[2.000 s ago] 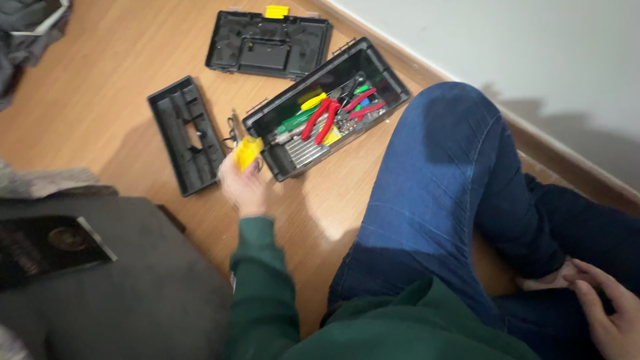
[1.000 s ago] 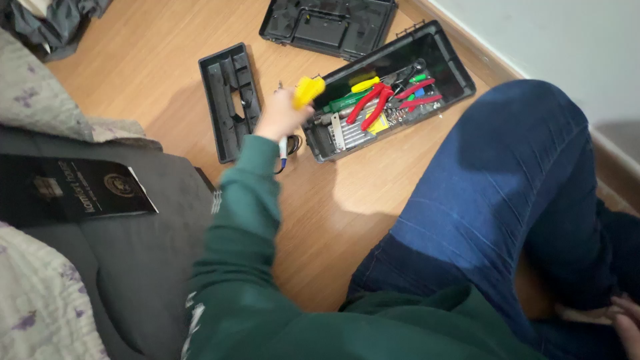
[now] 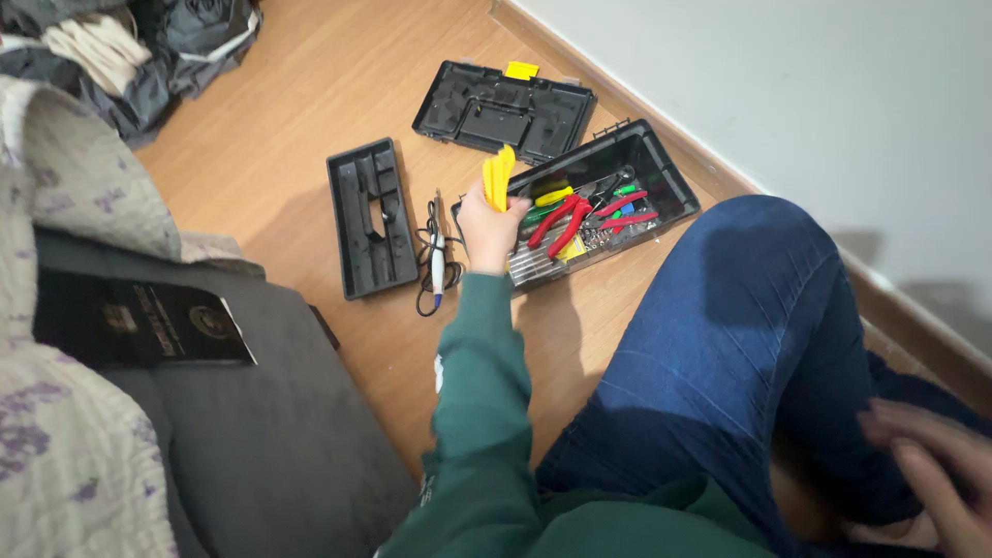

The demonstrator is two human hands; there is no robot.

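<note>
My left hand [image 3: 494, 232] grips a yellow plastic tool [image 3: 498, 178], likely a utility knife, over the left end of a black toolbox [image 3: 673, 174]. In the box lie red-handled pliers [image 3: 570, 225], a second red-handled tool [image 3: 626, 221], a yellow-handled tool [image 3: 554, 195] and small hardware. A soldering iron [image 3: 438, 267] with a coiled black cord lies on the floor just left of my left hand. My right hand [image 3: 934, 465], blurred at the lower right, is by my leg; nothing shows in its fingers.
A black removable tray [image 3: 401, 263] lies left of the soldering iron. The toolbox lid [image 3: 496, 128], with a yellow latch, rests behind the box. A grey cushioned surface [image 3: 256, 434] with a black booklet [image 3: 155, 322] and floral fabric [image 3: 70, 434] fills the left side. Skirting runs along the wall.
The yellow tool in my left hand has moved from beside the box to over its left end. My right hand has lifted from near my foot. The view has shifted.
</note>
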